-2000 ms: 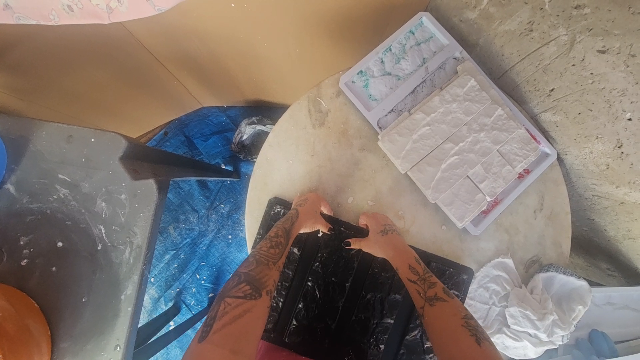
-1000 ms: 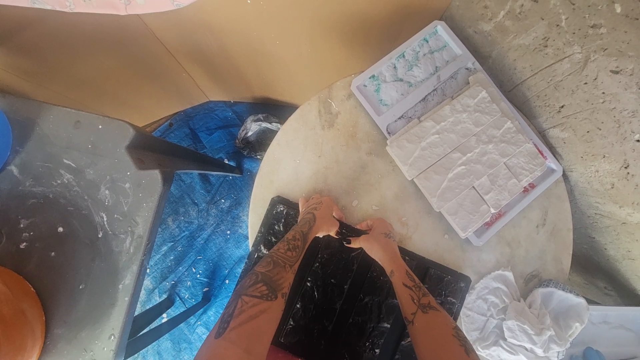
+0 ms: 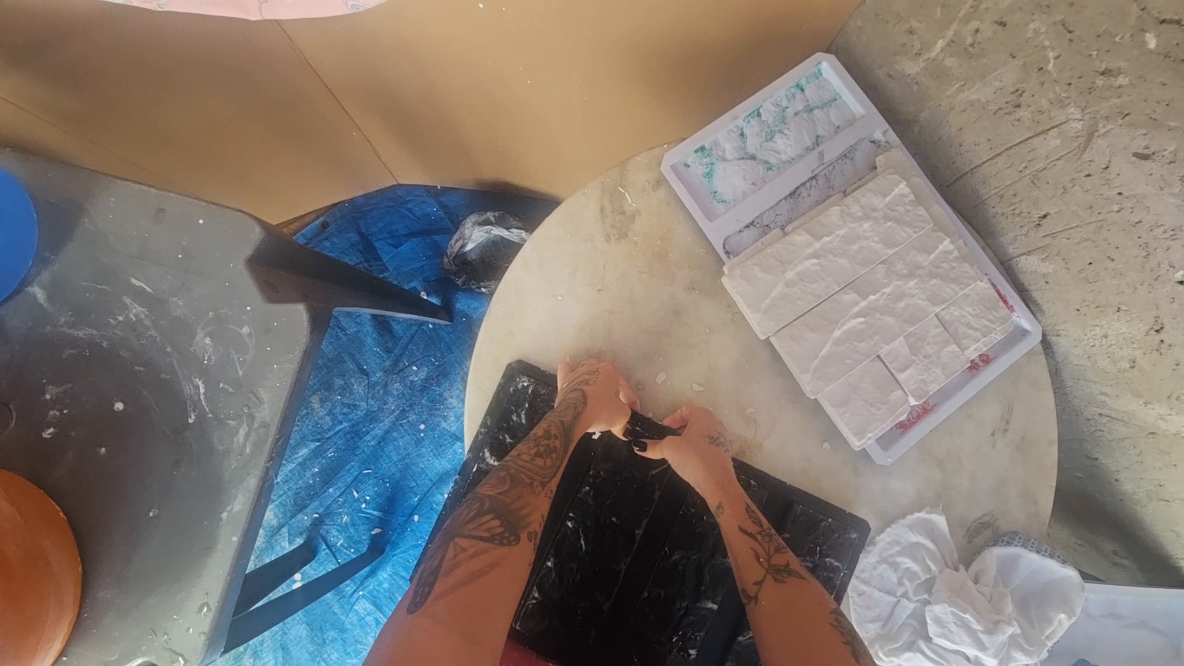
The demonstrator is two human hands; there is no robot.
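A black mold tray (image 3: 601,546) with long compartments and white residue lies at the near side of the round table. Its far edge is pinched between my left hand (image 3: 597,398) and my right hand (image 3: 694,446), which are close together with a raised dark flap of the edge between them. The fingers of my left hand are partly hidden behind the hand itself. Farther right, a white plastic tray (image 3: 717,217) carries several pale textured plaster-like tiles (image 3: 869,287), laid edge to edge and overlapping its rim. White material with green marks fills its far compartment.
The round stone-like table (image 3: 592,277) has small white crumbs on it. A crumpled white cloth (image 3: 962,592) lies at its near right edge. To the left stand a grey table (image 3: 185,370) and an orange round object (image 3: 32,564), with a blue tarp (image 3: 370,416) and a plastic-wrapped bundle (image 3: 486,250) below.
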